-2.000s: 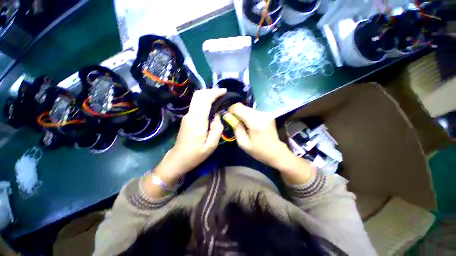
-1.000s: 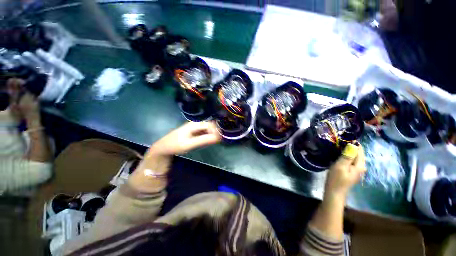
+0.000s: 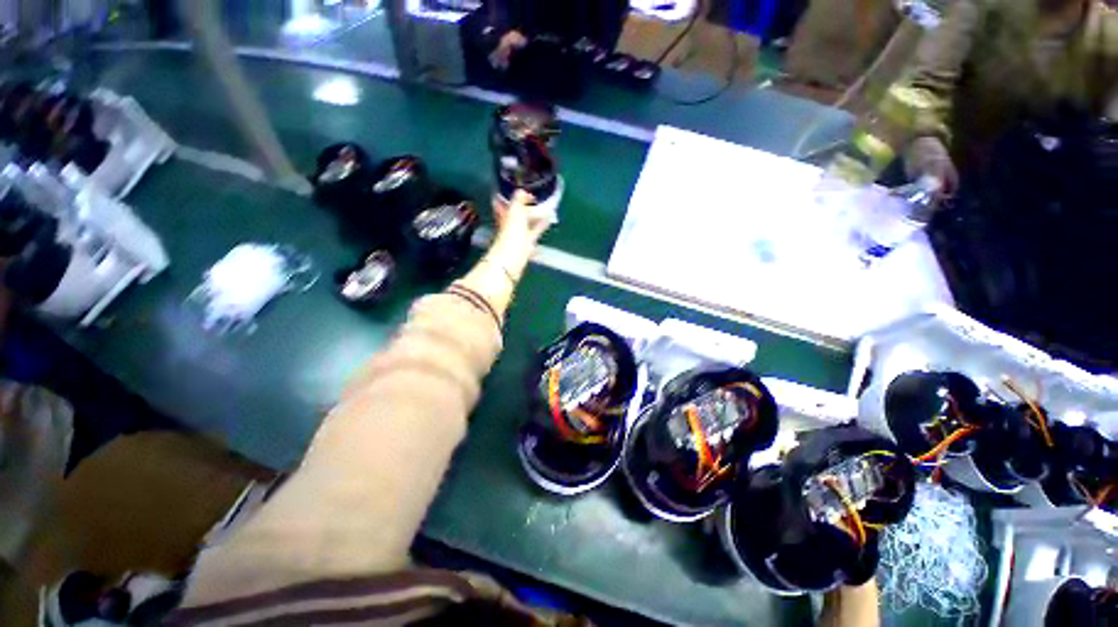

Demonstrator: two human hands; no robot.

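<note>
My left hand (image 3: 525, 218), at the end of an outstretched arm, grips the lower white end of a black-topped camera unit (image 3: 525, 141) over the far side of the green bench. Three more camera units stand in a row nearer me: a left one (image 3: 581, 410), a middle one (image 3: 701, 441) and a right one (image 3: 824, 508). Each has a black shell, a silvery circuit board and orange or red wires. My right hand (image 3: 851, 605) shows only as a small part at the bottom edge, below the right unit; its fingers are hidden.
Several black shells with boards (image 3: 444, 227) lie left of my forearm. Heaps of white ties lie at left (image 3: 251, 282) and right (image 3: 932, 551). More housings (image 3: 938, 410) stand at right. A white board (image 3: 748, 233) lies beyond. Other people's hands and sleeves show at the far side.
My left hand has reached forward with a unit that is now apart from the row. My right hand has dropped mostly out of view. The view has shifted to show more of the far side.
</note>
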